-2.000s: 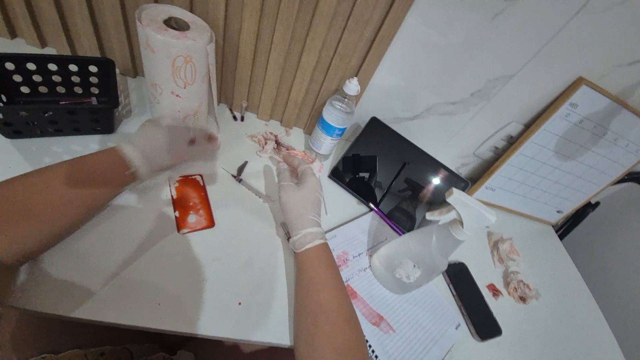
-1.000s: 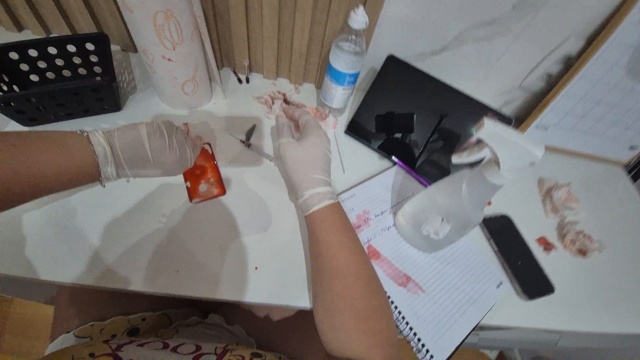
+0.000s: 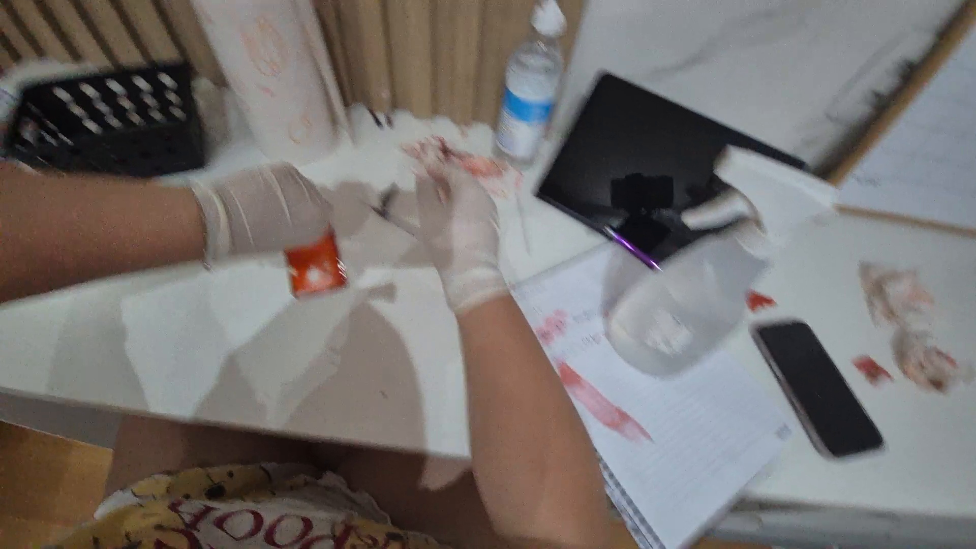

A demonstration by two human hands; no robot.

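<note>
My left hand, in a pale glove, is at the upper end of a small red-stained rectangular tray; its fingers are hidden, so its hold is unclear. My gloved right hand lies at the stained crumpled tissue, its fingertips touching or just over it. A thin tool with a dark end lies between the two hands, its other end running to the right hand. Blur hides whether the right fingers grip anything. A clear bottle with a blue label stands behind the tissue.
A paper towel roll and a black perforated basket stand at the back left. To the right are a black tablet-like slab, a purple pen, a spray bottle, a stained spiral notebook, a phone and used tissues.
My left hand has come down from beside the paper towel roll to the red-stained tray. My right hand remains by the crumpled tissue. The view has moved closer.
</note>
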